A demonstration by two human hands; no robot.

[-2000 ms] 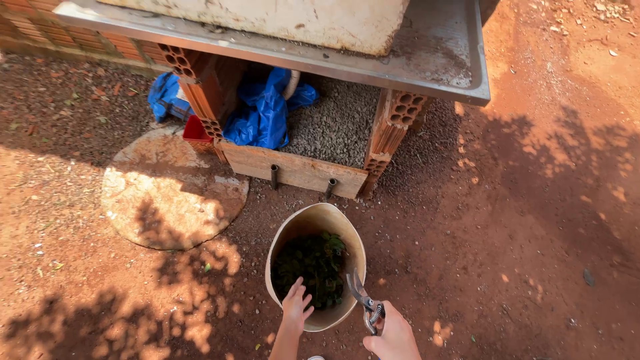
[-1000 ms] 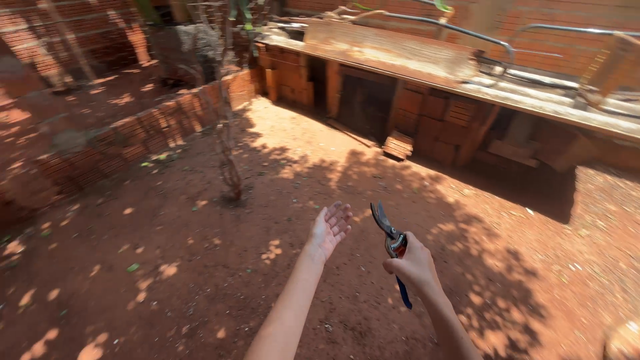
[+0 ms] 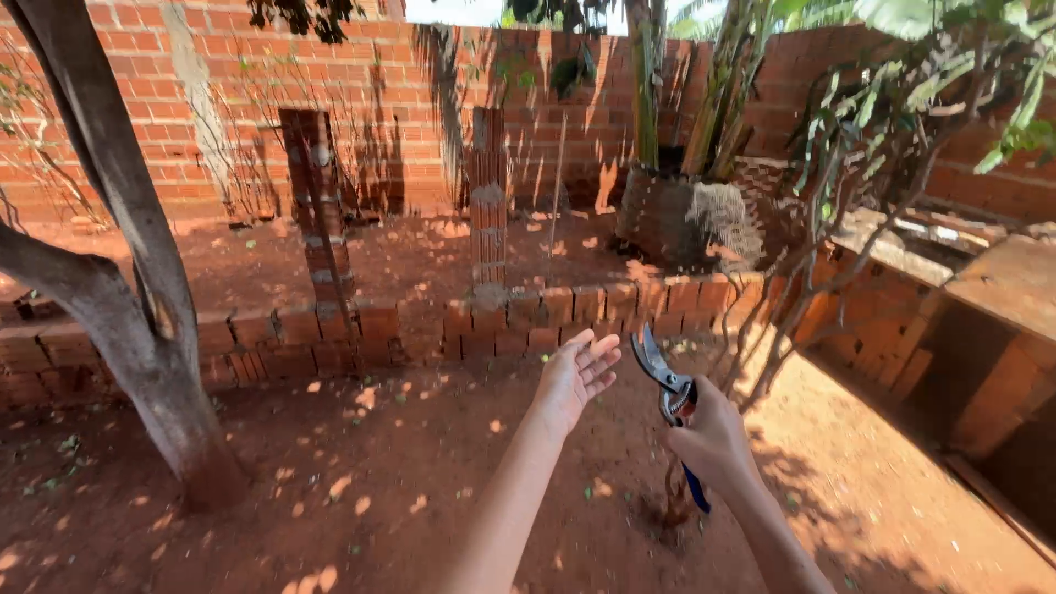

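A pair of bypass pruning shears (image 3: 672, 388) is in my right hand (image 3: 716, 437), right of the middle of the view. Its curved metal blades stand apart and point up and to the left, and a dark blue handle hangs below my fingers. Just left of the blades, my left hand (image 3: 575, 375) is held out with fingers spread, the palm turned toward the shears and nothing in it. Behind my right hand rises a thin-stemmed shrub (image 3: 763, 363), whose base shows on the red soil under the shears.
A forked tree trunk (image 3: 161, 379) stands at the left. A low brick wall (image 3: 536, 318) crosses ahead, with brick pillars (image 3: 488, 198) behind it. A large planter (image 3: 672, 219) holds thick stems. On the right runs a brick structure with a slab top (image 3: 1011, 276).
The view has swung far, from a bucket of leaves by a sink-like counter, across the yard, to the tree and low wall. The shears have stayed in my right hand; both hands have left the bucket.
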